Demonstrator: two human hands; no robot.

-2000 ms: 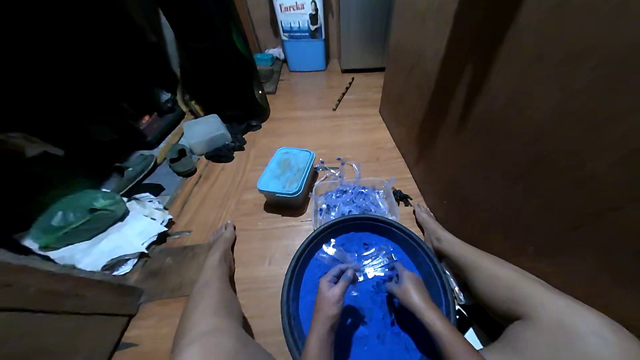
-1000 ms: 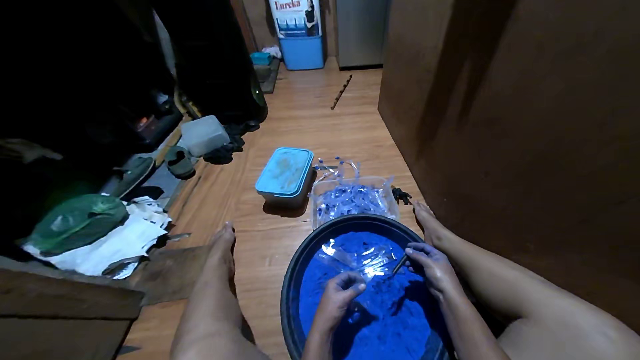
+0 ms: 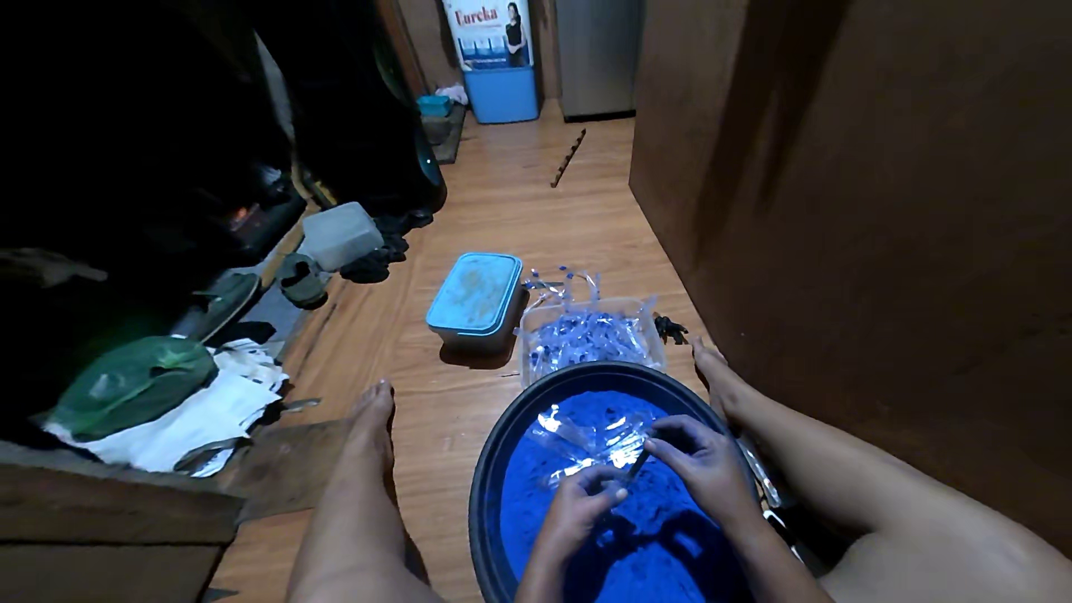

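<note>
A round black basin [image 3: 488, 502] between my legs holds bright blue powder [image 3: 536, 511]. Clear plastic strips or small bags [image 3: 578, 440] lie on the powder toward its far side. Over the powder, my left hand [image 3: 586, 502] has its thumb and fingers pinched near the lower end of a small dark thin object [image 3: 638, 463]. My right hand [image 3: 695, 461] grips that object's upper end between thumb and fingertips. Whether my left fingers also hold a clear bag cannot be made out. Beyond the basin, a clear plastic tub [image 3: 658, 356] is full of small clear packets with blue contents [image 3: 590, 335].
A container with a light-blue lid [image 3: 477, 291] stands left of the tub. Loose clear strips [image 3: 578, 285] lie behind it. A brown wooden panel [image 3: 837, 293] rises at right. Slippers [image 3: 301, 280], a translucent box [image 3: 342, 234] and a green plastic bag [image 3: 134, 385] are at left.
My right hand first moved up and right from the plastic strips, showing the dark thin object, then came back down toward my left hand.
</note>
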